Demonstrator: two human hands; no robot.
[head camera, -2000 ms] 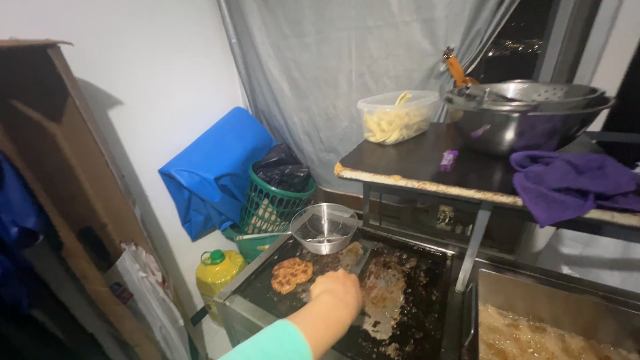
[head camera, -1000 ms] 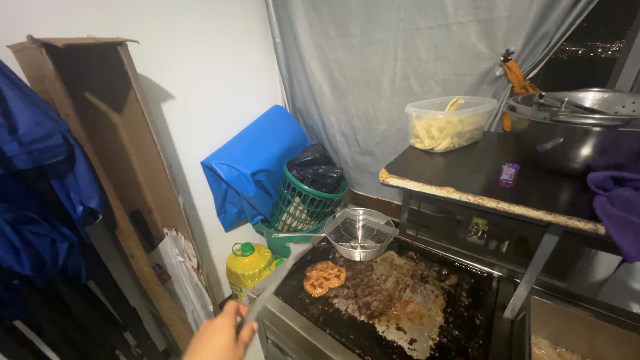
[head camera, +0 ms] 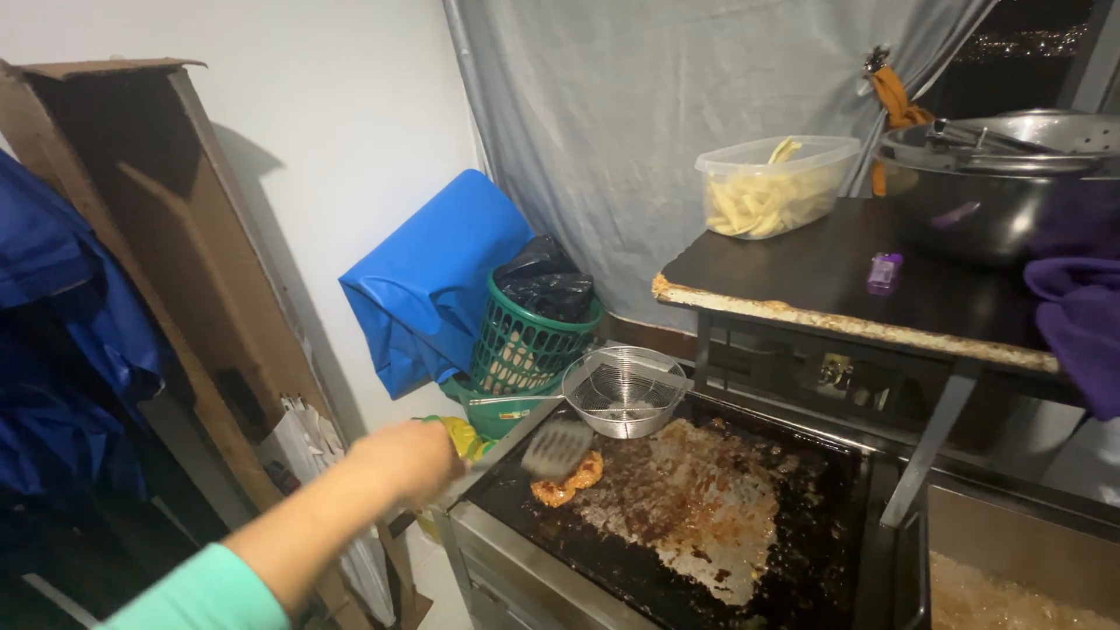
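Observation:
My left hand (head camera: pixel 409 462), below a teal sleeve, reaches in from the lower left beside the griddle (head camera: pixel 809 560). It is closed around the handle of a slotted metal spatula, partly lost in blur. The blurred spatula blade (head camera: pixel 558 448) is over the upper left part of a browned piece of meat (head camera: pixel 586 472) on the griddle's left side. Behind the meat, a round wire-mesh strainer (head camera: pixel 625 394) rests at the griddle's back left corner, its handle pointing left. Browned residue (head camera: pixel 700 503) covers the middle of the griddle. My right hand is out of view.
A shelf (head camera: pixel 787 271) above the griddle holds a plastic tub of cut potatoes (head camera: pixel 770 197), a metal bowl (head camera: pixel 989 201) and a purple cloth (head camera: pixel 1081 324). At right is a fryer (head camera: pixel 1006 586); behind left, a green basket (head camera: pixel 534 341). A cardboard box (head camera: pixel 219 262) stands left.
Two seconds ago my left hand was over the griddle; it is now left of it. The spatula blade has come over the meat since one second ago. The view has shifted.

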